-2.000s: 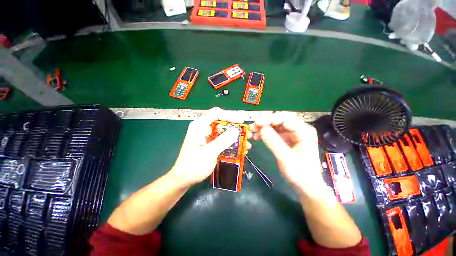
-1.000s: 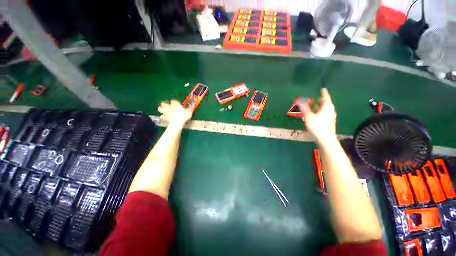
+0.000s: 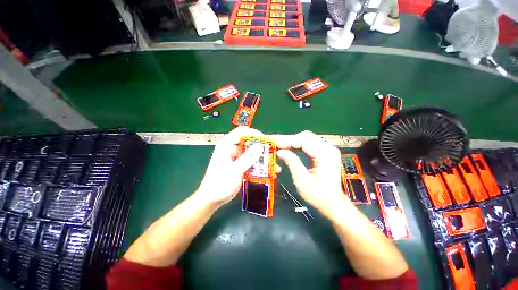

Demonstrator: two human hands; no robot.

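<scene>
An orange-rimmed phone unit point(image 3: 257, 195) is held over the green bench, its dark screen end toward me and its pale inner part away from me. My left hand point(image 3: 230, 170) grips its left side, thumb over the upper part. My right hand point(image 3: 312, 170) is at its upper right edge with thumb and fingertips close together; whether they hold a small part cannot be told. Tweezers point(image 3: 295, 202) lie on the bench right of the unit. Another open unit point(image 3: 356, 179) lies beside my right hand, and a pale-faced unit point(image 3: 391, 210) lies right of it.
Several orange units, one here point(image 3: 246, 109), and small parts lie on the green belt point(image 3: 142, 85) beyond the metal strip point(image 3: 187, 139). Stacked black trays point(image 3: 62, 198) stand left. A black fan point(image 3: 423, 140) and a tray with orange housings point(image 3: 463, 220) are right. A red fixture tray point(image 3: 265, 41) is across.
Both hands have come back from the belt to above the bench, and a phone unit is now in the left one. An open unit now lies near the right hand. Units on the belt are arranged differently.
</scene>
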